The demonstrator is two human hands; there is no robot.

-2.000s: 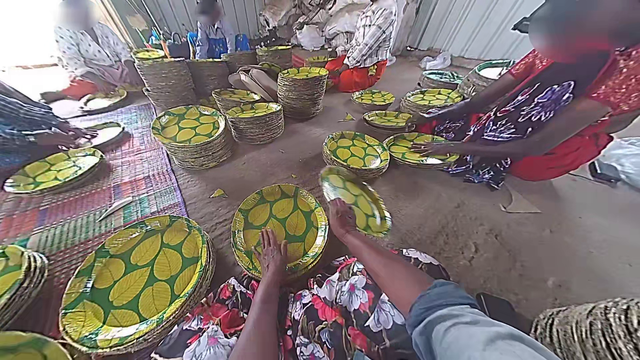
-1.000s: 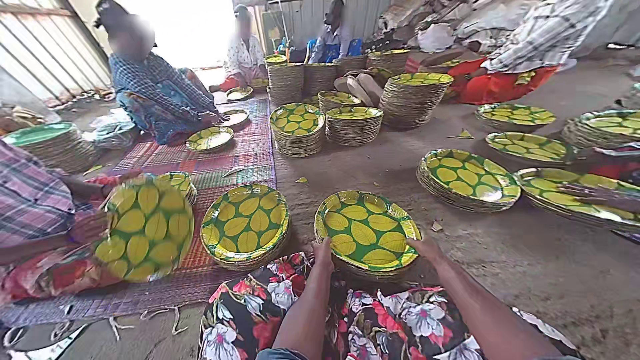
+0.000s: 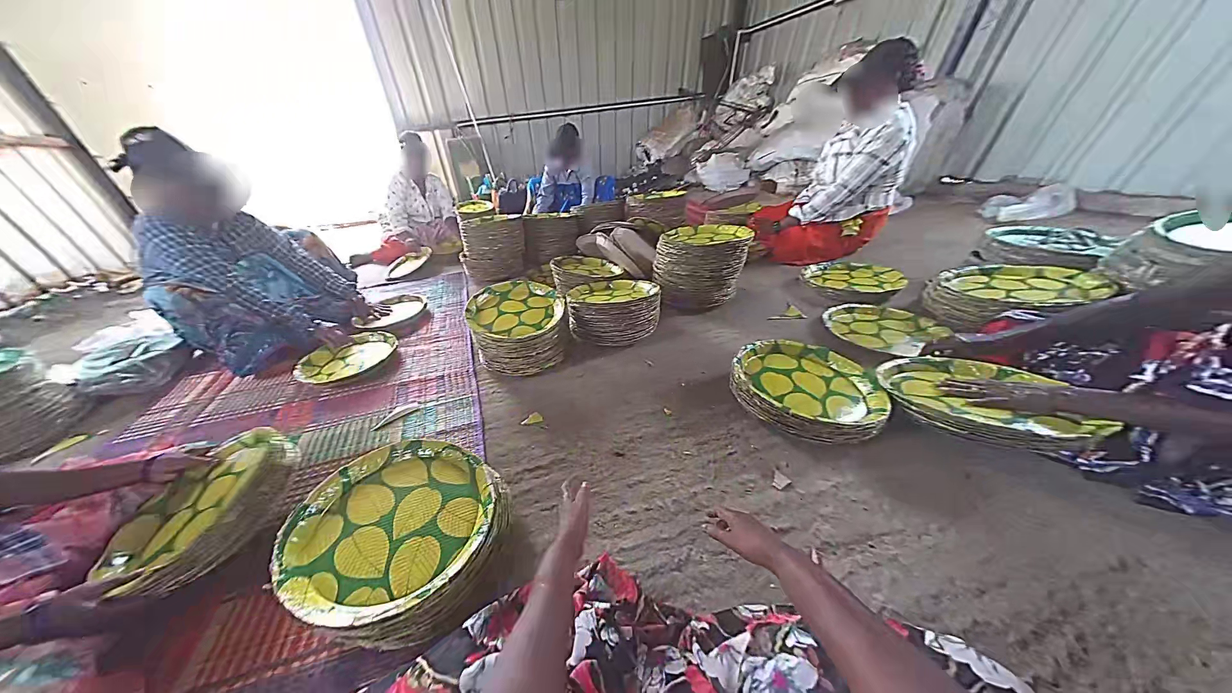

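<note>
My left hand [image 3: 574, 515] is raised above my floral-clothed lap with its fingers apart and holds nothing. To its right my right hand [image 3: 746, 537] is also raised, holding nothing, with its fingers partly curled. Bare floor shows between the two hands. Left of my left hand, a stack of green plates with a yellow leaf pattern [image 3: 390, 534] rests at the edge of the woven mat. Ahead and to the right of my hands lies another stack of leaf-pattern plates [image 3: 810, 385] on the floor.
At the left, a co-worker's hands hold a tilted stack of plates [image 3: 197, 515]. A co-worker's arm [image 3: 1059, 399] reaches over a plate stack at the right. Taller plate stacks [image 3: 705, 265] stand ahead. Another person [image 3: 241, 269] sits on the woven mat [image 3: 433, 395].
The plate stack that was between my hands one second ago is no longer there. My hands have let go and are now raised. The view has shifted.
</note>
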